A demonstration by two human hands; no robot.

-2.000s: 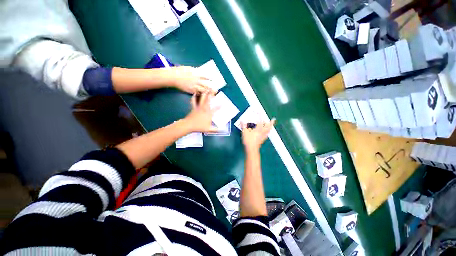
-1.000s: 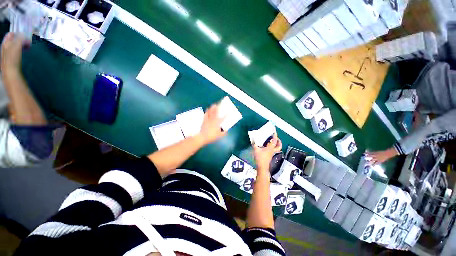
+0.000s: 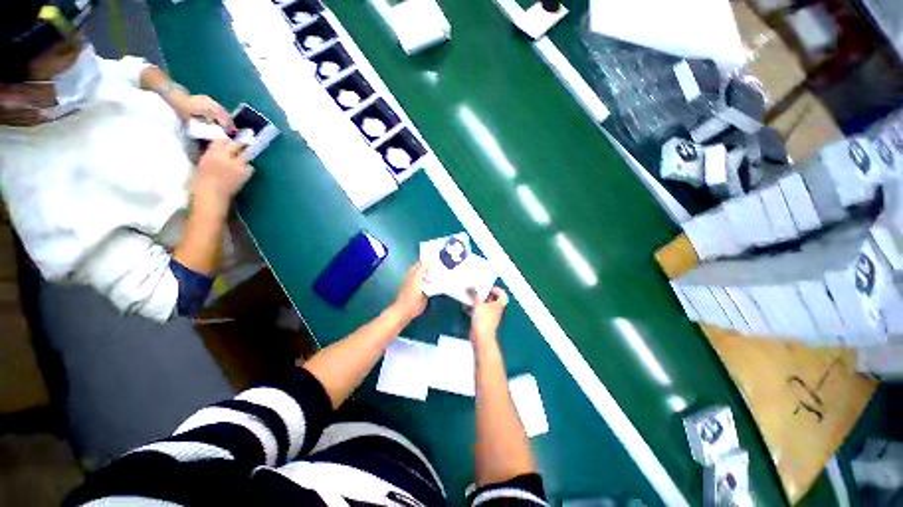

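Observation:
My left hand [image 3: 412, 292] holds the left side of a white printed box piece [image 3: 453, 255] with a black round picture on its face. My right hand [image 3: 486, 309] grips the piece's lower right corner. The piece is above the green tabletop near its white edge strip; whether it is one part or two together I cannot tell. Below my hands lie a plain white square piece [image 3: 404, 368], another beside it [image 3: 454, 365], and a third white piece [image 3: 530, 404] to the right of my right forearm.
A dark blue phone [image 3: 351, 268] lies left of my hands. A long white carton [image 3: 366, 185] with black compartments stands beyond it. A masked person [image 3: 109, 178] at the left handles a dark-lined box [image 3: 254, 131]. Across the green belt [image 3: 554, 208], box stacks [image 3: 772, 287] stand on a wooden board [image 3: 792, 396].
The view has swung left. Both my hands have come together on one printed piece; before, each was on a separate white piece. The neighbour now shows fully, holding a box.

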